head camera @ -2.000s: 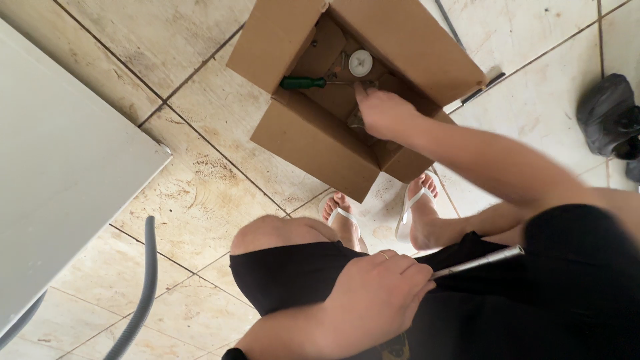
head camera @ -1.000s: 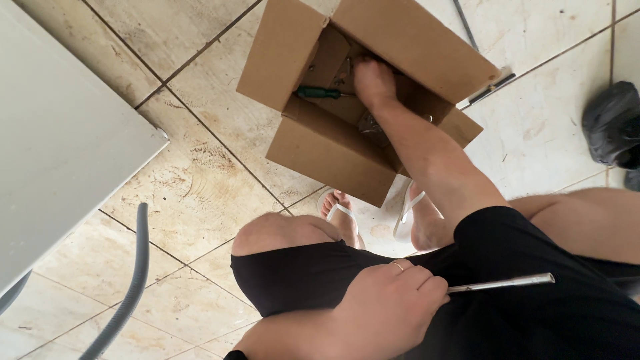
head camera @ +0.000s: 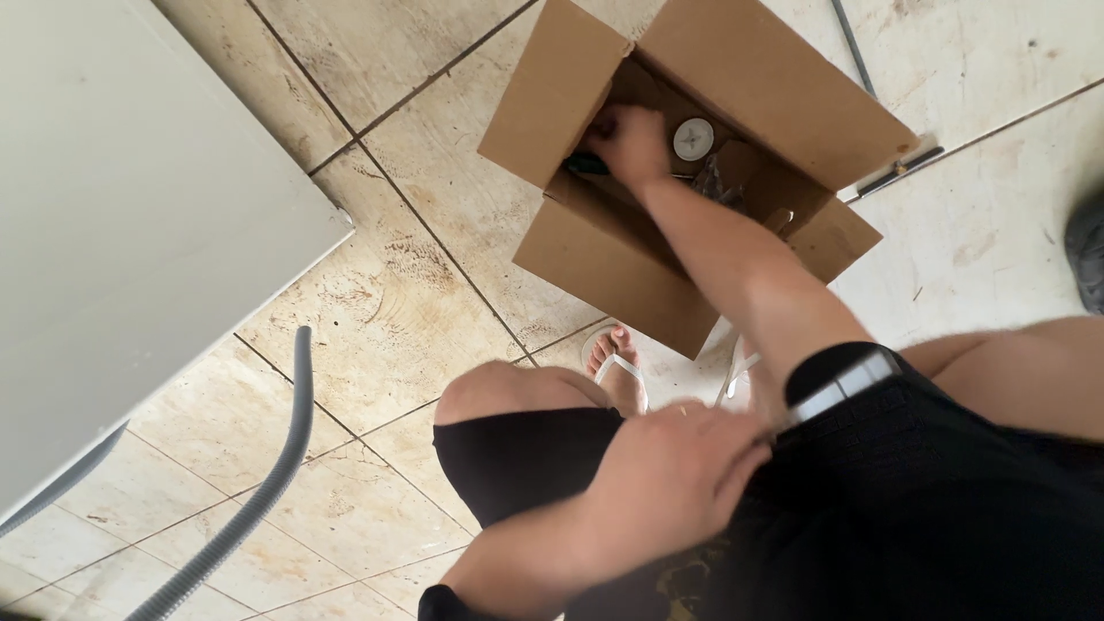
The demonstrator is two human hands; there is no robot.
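Observation:
My left hand (head camera: 677, 470), over my lap, is closed on a slim metal rod (head camera: 843, 386) that points up and to the right. My right hand (head camera: 636, 148) reaches into an open cardboard box (head camera: 591, 231) on the floor, at its left inner side. Its fingertips are blurred and in shadow, so I cannot tell whether they hold anything. The dark green handle of a screwdriver (head camera: 586, 164) shows beside these fingers. A round white cap or disc (head camera: 693, 139) lies in the box to the right of the hand, near a crumpled clear plastic bag (head camera: 712, 183).
A white panel or appliance (head camera: 155, 224) fills the left side, its corner pointing toward the box. A grey corrugated hose (head camera: 289, 457) curves below it. A dark bar tool (head camera: 901, 174) lies on the tiles right of the box. A black object (head camera: 1087, 246) stands at the right edge.
My right hand has moved to the left inside the box, to the screwdriver's handle, uncovering the white disc. The rod in my left hand now tilts more steeply upward.

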